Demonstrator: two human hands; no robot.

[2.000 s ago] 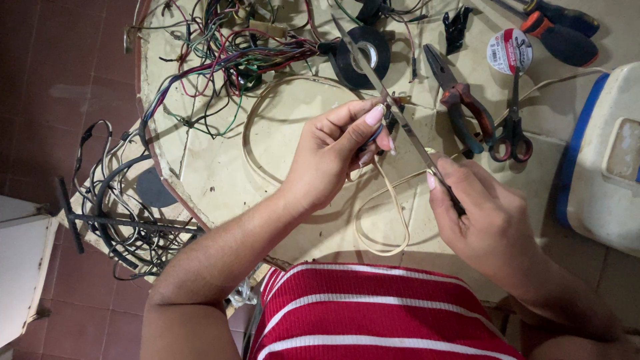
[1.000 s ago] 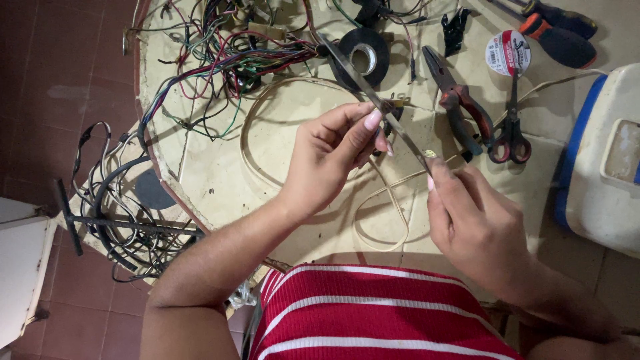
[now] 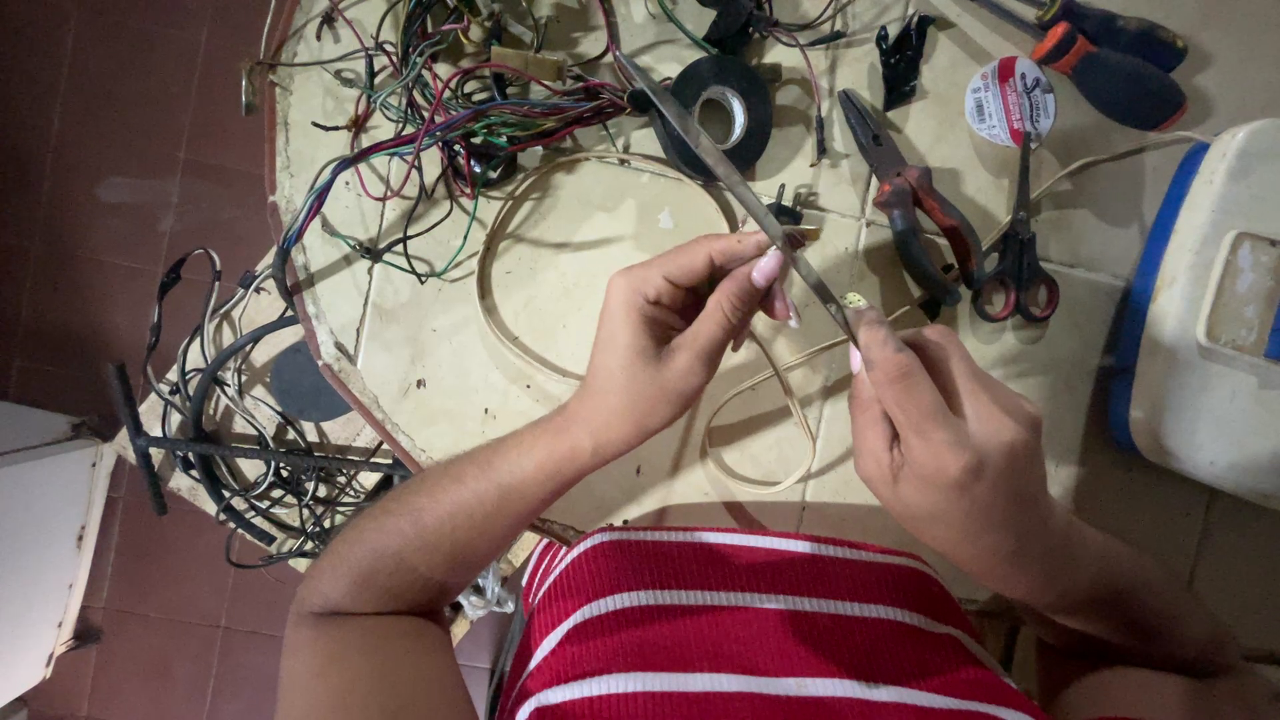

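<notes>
My right hand [image 3: 950, 440] grips one end of a long flat metal blade [image 3: 700, 145], possibly a file or knife, which slants up and left over a roll of black electrical tape [image 3: 735, 115]. The fingertips of my left hand [image 3: 690, 325] pinch a small piece [image 3: 800, 233] against or just under the blade; what it is cannot be told. Behind it is a black two-pin plug [image 3: 787, 208], partly hidden. A cream cable [image 3: 785, 487] loops on the tiled table below and between my hands.
Pliers [image 3: 910, 195], scissors [image 3: 1018, 265], a tape roll with a red and white label [image 3: 1010, 100] and screwdrivers [image 3: 1120, 80] lie at the right, near a white and blue container [image 3: 1210, 300]. Tangled wires [image 3: 450, 120] cover the upper left; more cables [image 3: 250, 420] lie beyond the table edge.
The blade has shifted slightly across my left fingertips, and my left fingers have changed their hold on the small piece. Both hands stay in about the same place.
</notes>
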